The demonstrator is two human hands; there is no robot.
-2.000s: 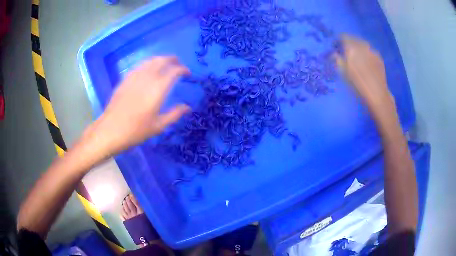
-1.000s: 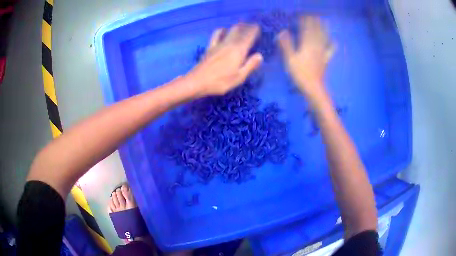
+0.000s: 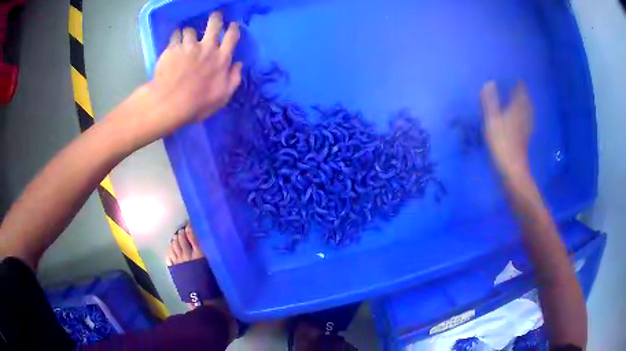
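A large shallow blue tray (image 3: 439, 271) fills the middle of the view. A heap of small curved dark-blue strand parts (image 3: 329, 171) lies in its left and middle part. My left hand (image 3: 199, 68) is over the tray's upper left corner, palm down, fingers spread, with a few strands near its fingertips. My right hand (image 3: 509, 130) is blurred, over the right part of the tray, thumb and fingers apart, beside a few loose strands. I see nothing held in either hand.
A blue crate (image 3: 405, 322) with white liner and blue pieces stands under the tray at lower right. Another blue crate (image 3: 130, 301) with blue parts is at lower left. Black-and-yellow floor tape (image 3: 81, 92) runs down the left. Sandalled feet (image 3: 185, 253) are below the tray.
My left hand has moved left to the tray's upper left corner. My right hand has moved right. The upper strands have come down, and the heap is wider.
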